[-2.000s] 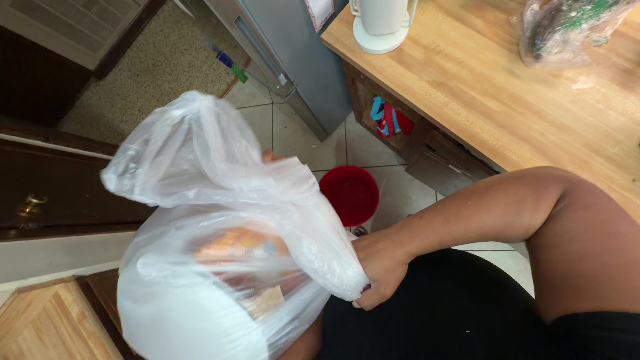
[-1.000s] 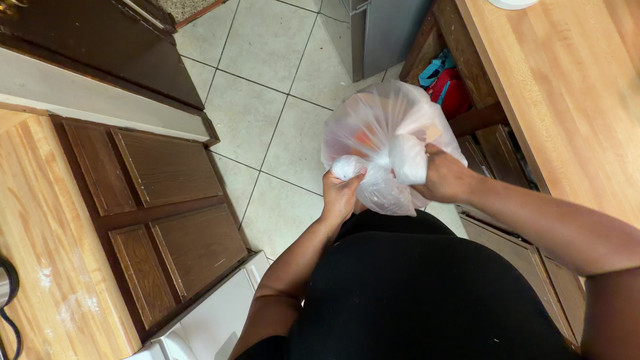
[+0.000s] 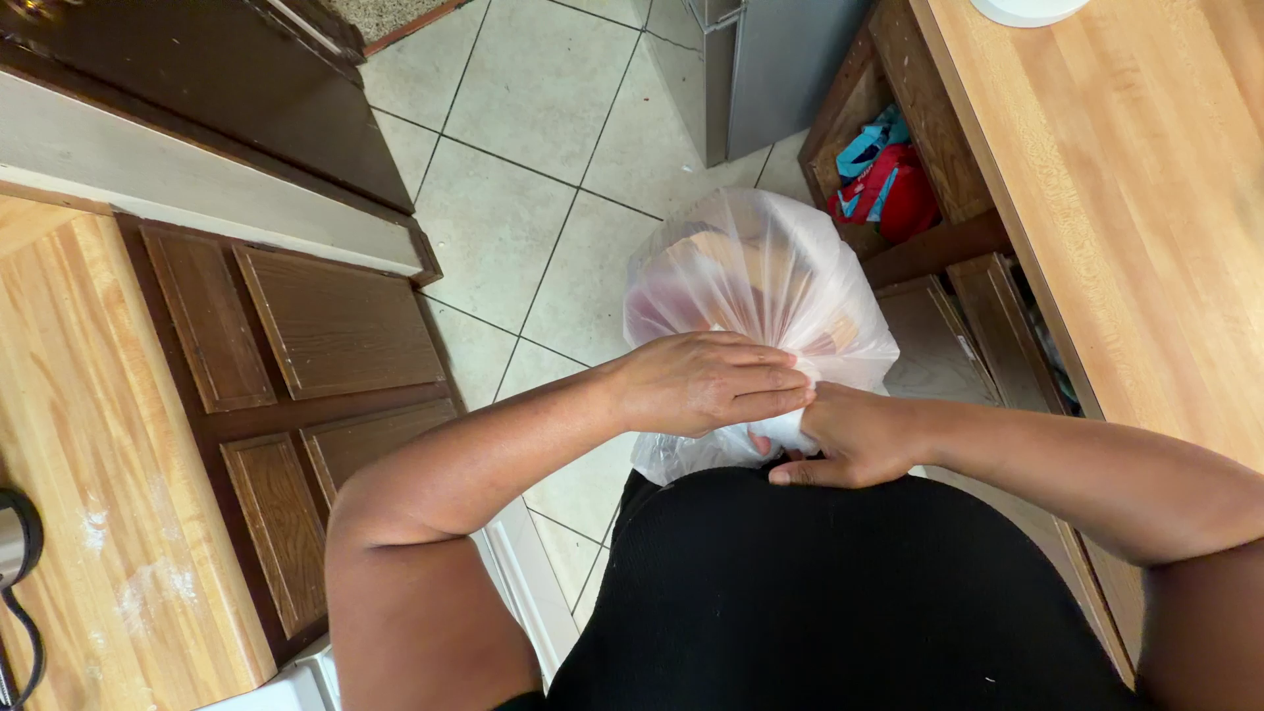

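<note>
A filled, translucent white plastic bag [image 3: 760, 267] hangs in front of my body, its contents only dimly seen through the film. Its gathered neck is bunched between my two hands. My left hand [image 3: 706, 385] lies across the neck from the left, fingers together and pointing right, with its fingertips at the other hand. Gripping the twisted plastic from the right is my right hand [image 3: 854, 434], its thumb pointing left near my black top. A loose part of the bag spreads below my left hand.
Wooden countertops stand on the left [image 3: 79, 425] and right [image 3: 1116, 197], above brown cabinets [image 3: 341, 321]. A grey appliance [image 3: 790, 79] is ahead. Red and blue fabric items [image 3: 889, 197] sit in an open cabinet. Tiles [image 3: 504, 237] cover the floor.
Two seconds ago the bag was held loosely at the left; now it hangs gathered before me. Since one second ago, my left hand has moved across the neck to meet my right. The view has shifted.
</note>
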